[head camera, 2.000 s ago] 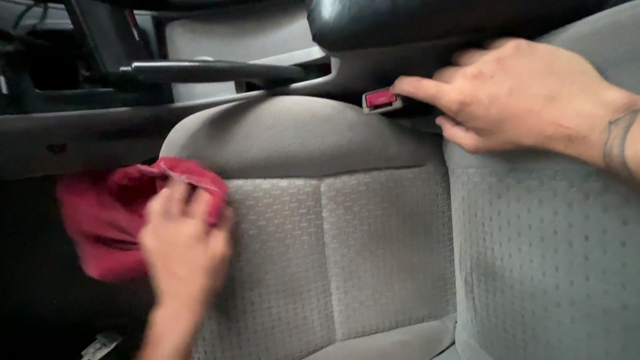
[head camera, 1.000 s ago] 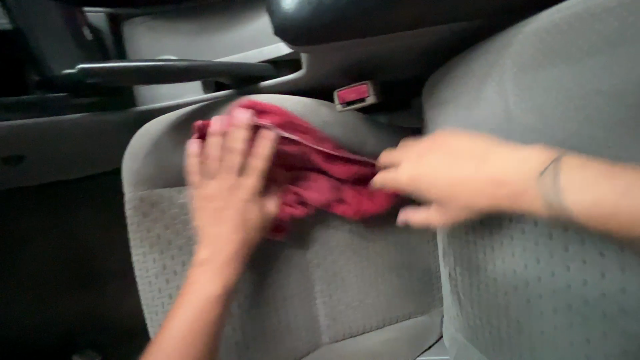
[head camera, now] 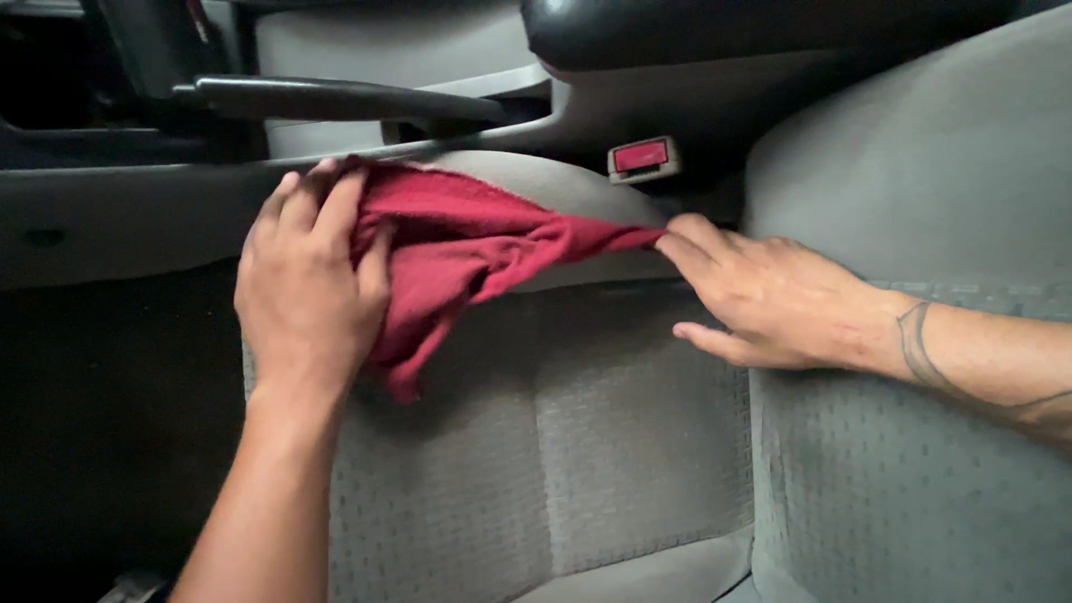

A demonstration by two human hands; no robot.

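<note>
A red cloth (head camera: 444, 276) is stretched over the console-side bolster of a grey fabric car seat cushion (head camera: 636, 435). My left hand (head camera: 310, 268) grips the cloth's wide end at the front of the cushion, its fingertips near the edge of the centre console. The narrow, twisted end runs to the fingers of my right hand (head camera: 745, 293), close to where cushion and backrest meet; its fingertips are partly hidden there and the thumb stands apart. A seat belt buckle (head camera: 643, 159) with a red button sits just above the cloth's narrow end.
The handbrake lever (head camera: 335, 99) lies along the centre console (head camera: 109, 209). A black padded armrest (head camera: 712, 33) hangs above the buckle. The grey backrest (head camera: 913, 469) rises at the right. The dark footwell (head camera: 109, 402) is at the left, with a pale object at its lower edge.
The cloth, left of the cushion in my left hand two seconds ago, now stretches between both hands on the bolster. My right hand has left the buckle and holds the cloth's other end.
</note>
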